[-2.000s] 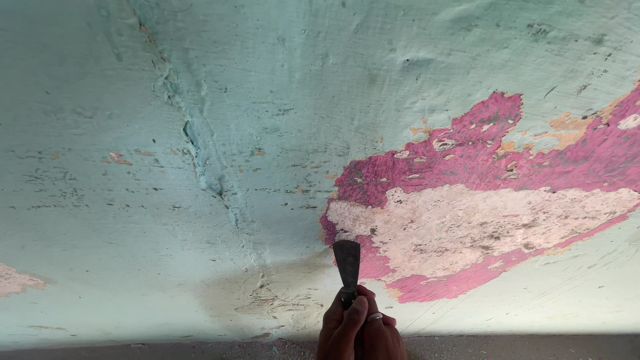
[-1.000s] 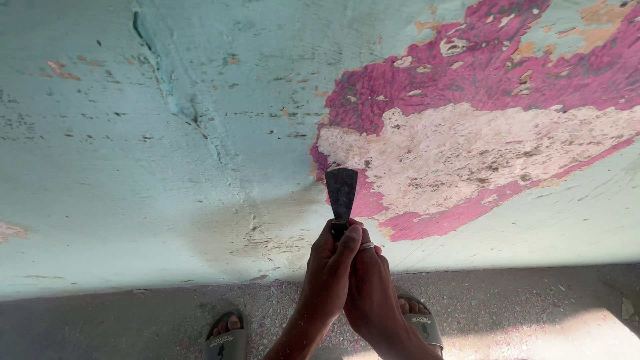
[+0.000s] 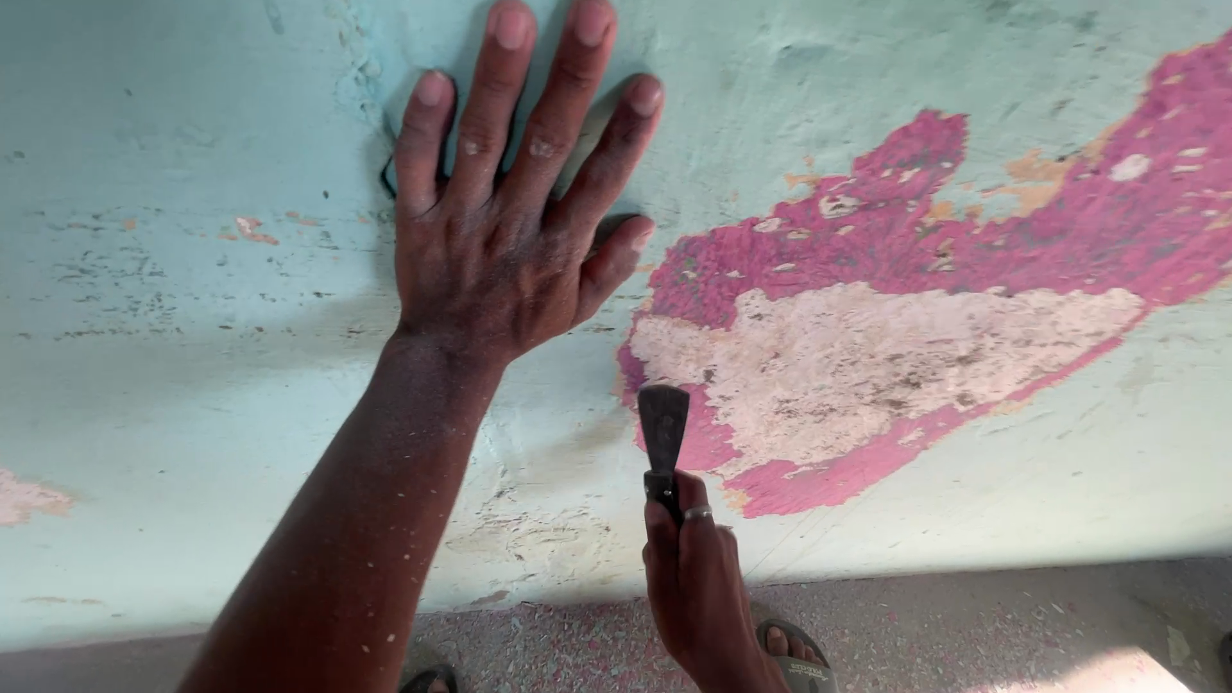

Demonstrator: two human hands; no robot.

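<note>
My left hand lies spread with its palm against the painted wall, holding nothing; pale specks dot the forearm. Lower and to the right, my right hand grips the dark handle of a paint scraper, and a ring is on one finger. The scraper's blade points up, with its edge at the left part of a large scraped patch. There pink paint surrounds a bare whitish area. Turquoise paint covers the wall around the patch.
Paint flakes are scattered over the floor along the foot of the wall. A sandalled foot shows beside my right wrist, another sandal at the bottom edge. Sunlight falls on the floor at lower right. A smaller scraped spot is at far left.
My left hand has left the scraper, where both hands were together, and moved up and left onto the wall. The right hand still holds the scraper at the patch's left edge.
</note>
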